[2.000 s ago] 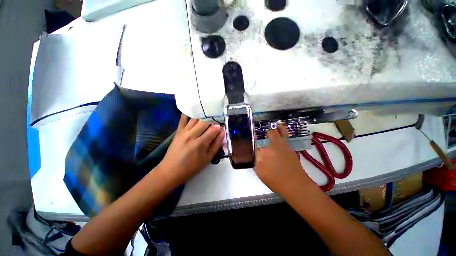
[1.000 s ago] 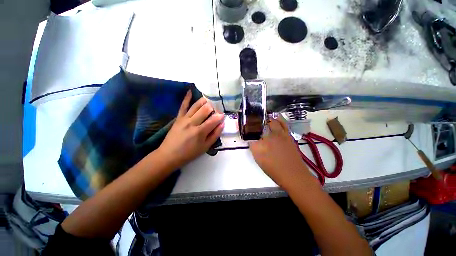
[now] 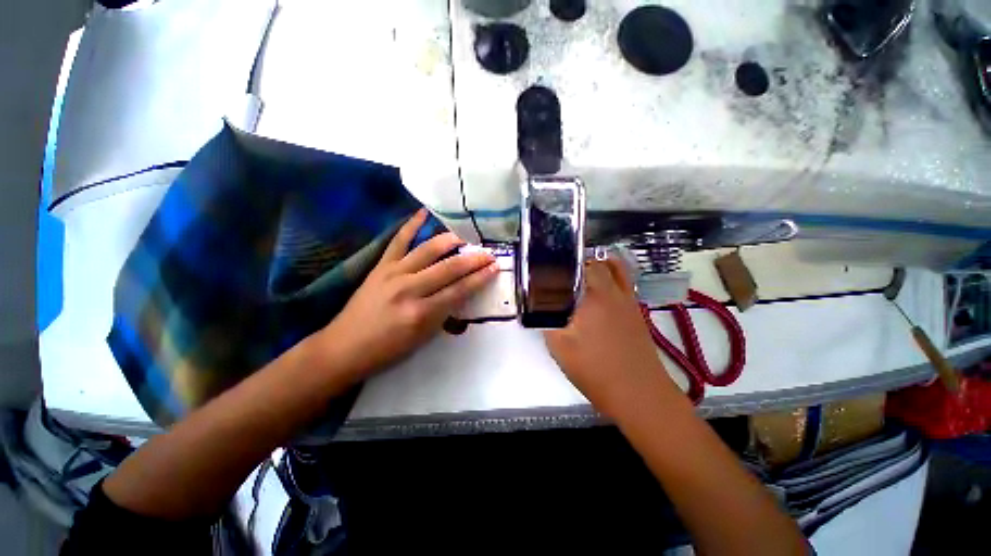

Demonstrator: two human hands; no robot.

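Observation:
A plaid cut panel (image 3: 250, 261), blue, black and tan, lies on the sewing table left of the needle area. My left hand (image 3: 408, 293) lies on its right edge, fingers pointing at the needle area, pressing it flat. My right hand (image 3: 598, 331) is just right of the needle area, its fingertips partly hidden behind the dark shiny end part of the machine head (image 3: 551, 255). I cannot tell if it holds anything. The needle itself is hidden.
Red-handled scissors (image 3: 712, 348) lie right of my right hand. A small brown block (image 3: 736, 279) and a wooden-handled tool (image 3: 932, 356) lie further right. A white panel (image 3: 158, 87) lies at upper left. Stacked pieces (image 3: 858, 478) are below the table at right.
Over the two seconds, the plaid panel's upper right corner and my left hand have stayed close to the needle area. My left fingers are now more stretched towards it. The view has shifted.

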